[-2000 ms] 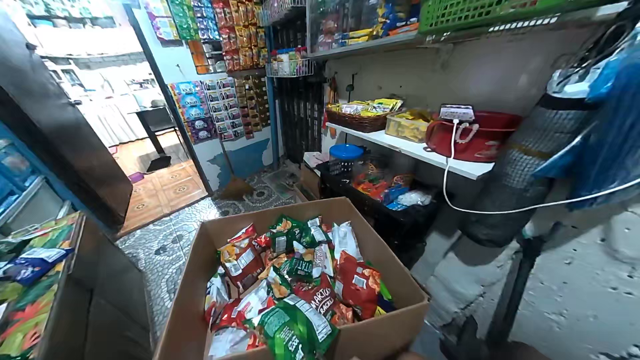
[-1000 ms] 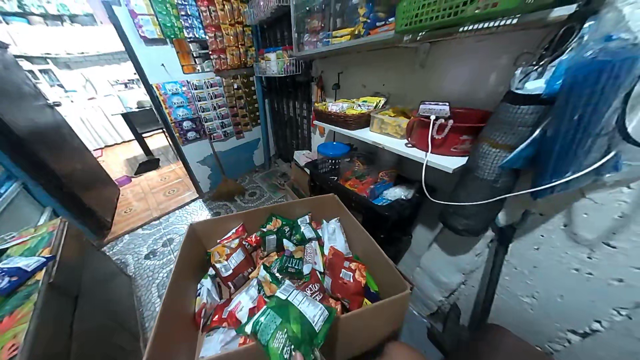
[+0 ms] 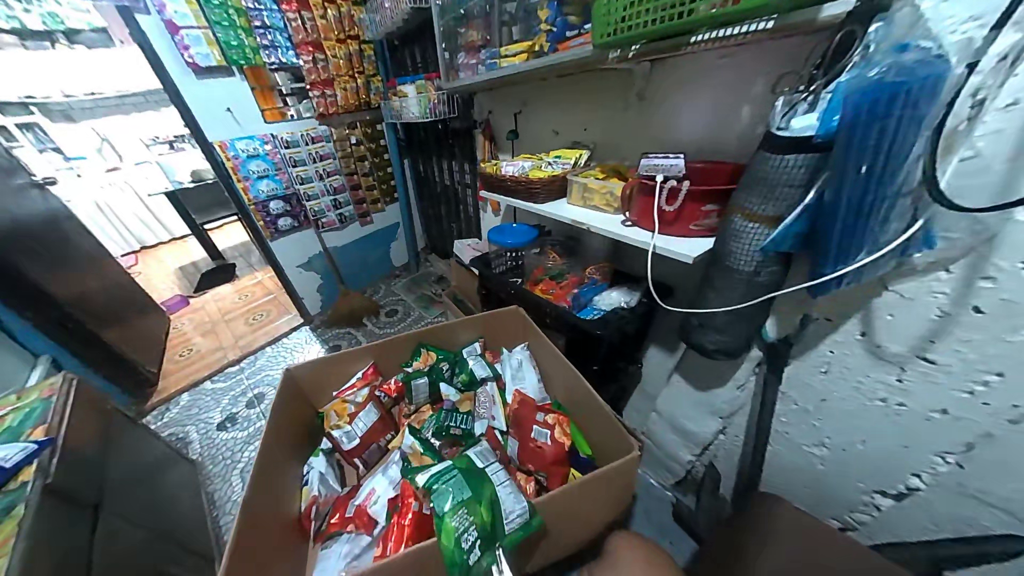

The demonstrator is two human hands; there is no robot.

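Neither of my hands can be made out. A patch of bare skin shows at the bottom edge, just outside the near right side of the open cardboard box (image 3: 584, 488); whether it is a hand or a knee cannot be told. Inside the box lies a jumbled heap of snack bags. The large green snack bag (image 3: 472, 508) is on top at the near side, its lower end cut off by the frame. Red snack bags (image 3: 540, 436) lie to the right, a red-and-orange one (image 3: 360, 432) to the left, and a white-silver bag (image 3: 522, 374) against the far right wall.
A white shelf (image 3: 592, 224) on the right holds a wicker basket (image 3: 524, 188) and a red pot (image 3: 696, 212). Beneath it stands a black crate (image 3: 560, 316) with packets. A white cable (image 3: 744, 304) hangs across. A broom (image 3: 348, 308) leans near the open doorway.
The large green bag has shifted slightly to the right in the box and covers more of the red bag beside it. The view has turned slightly right.
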